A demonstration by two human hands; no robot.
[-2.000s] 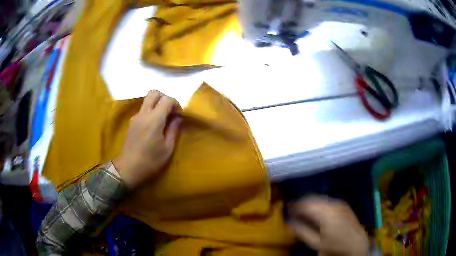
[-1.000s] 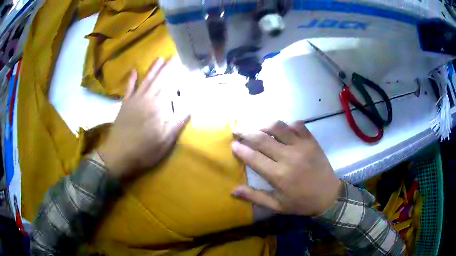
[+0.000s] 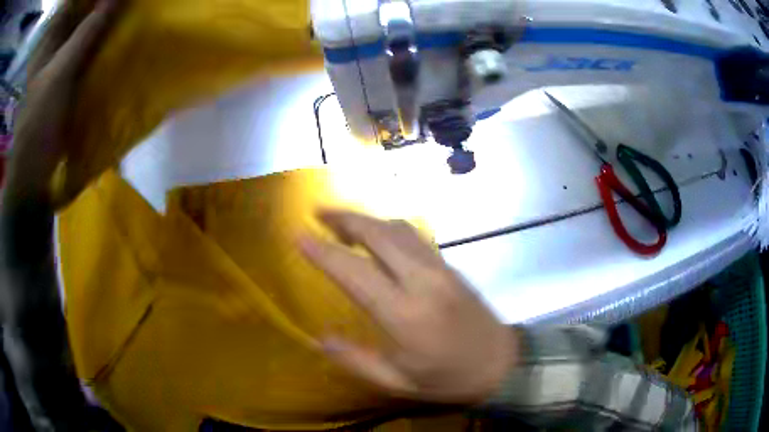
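A mustard-yellow garment panel (image 3: 228, 287) lies over the front of the white table, its upper edge short of the needle area. My right hand (image 3: 413, 312) lies on it, fingers spread, palm down. My left hand (image 3: 72, 93) is at the far upper left, blurred and partly cut off, at another yellow cloth piece (image 3: 219, 51); whether it grips the cloth is unclear. The white sewing machine head (image 3: 438, 59) stands above, with its presser foot (image 3: 396, 139) under the bright lamp.
Scissors (image 3: 620, 173) with one red and one dark green handle lie right of the needle. A green perforated basket (image 3: 746, 337) with yellow and red scraps (image 3: 700, 363) is below the table's curved front edge (image 3: 641, 291).
My left hand has moved from the panel to the upper left, and the upper yellow piece has shifted and is blurred. My right hand has moved left over the panel.
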